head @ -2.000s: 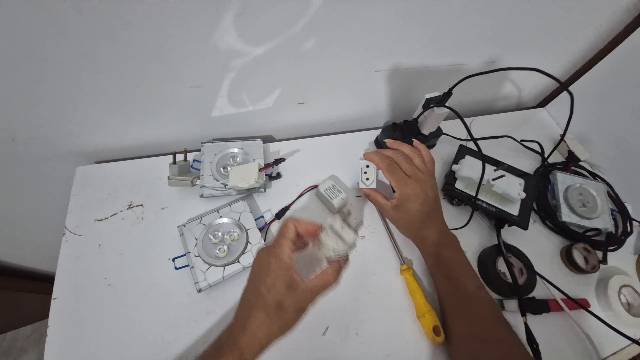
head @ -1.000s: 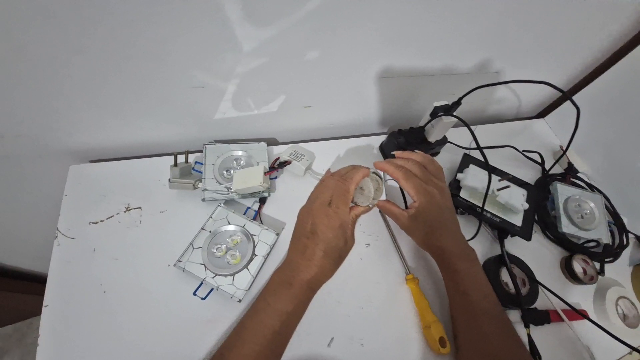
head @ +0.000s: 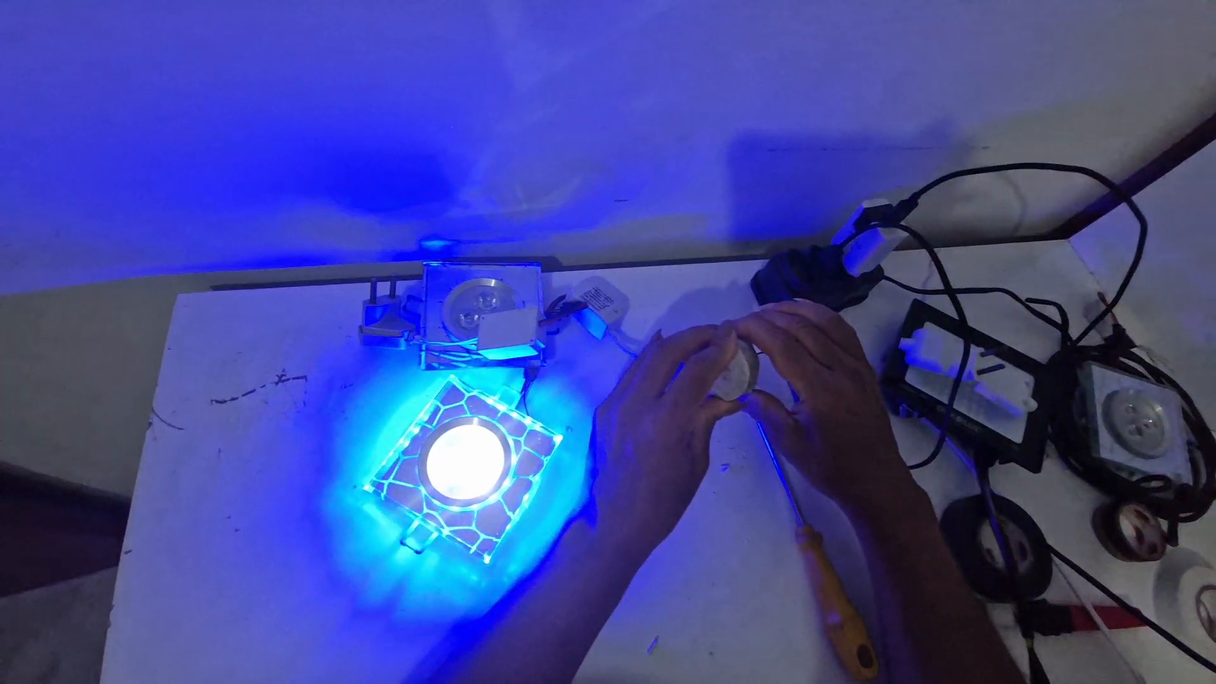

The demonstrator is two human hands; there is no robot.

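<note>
At the middle right, my left hand (head: pixel 670 418) grips a round pale plug (head: pixel 736 370). Close against it, my right hand (head: pixel 826 399) curls around the far side; a socket seen there earlier is hidden by the fingers. Left of my hands, a square LED downlight (head: pixel 465 461) with a cracked-pattern frame glows blue-white on the table. Behind it lies a second square downlight (head: pixel 480 304), its spots unlit, with a pale block on it. A white LED driver (head: pixel 601 299) with wires rests beside that one.
A yellow-handled screwdriver (head: pixel 831 608) lies below my right hand. Behind stands a black adapter (head: pixel 812 277) with plugs. To the right are a black floodlight frame (head: pixel 969 385), coiled black cable, another downlight (head: pixel 1135 423) and black tape (head: pixel 996 546). A wall borders the white table (head: pixel 218 570).
The cracked-pattern downlight has lit up, and blue light now covers the table and wall. My hands came together between the first and second frames and remain together.
</note>
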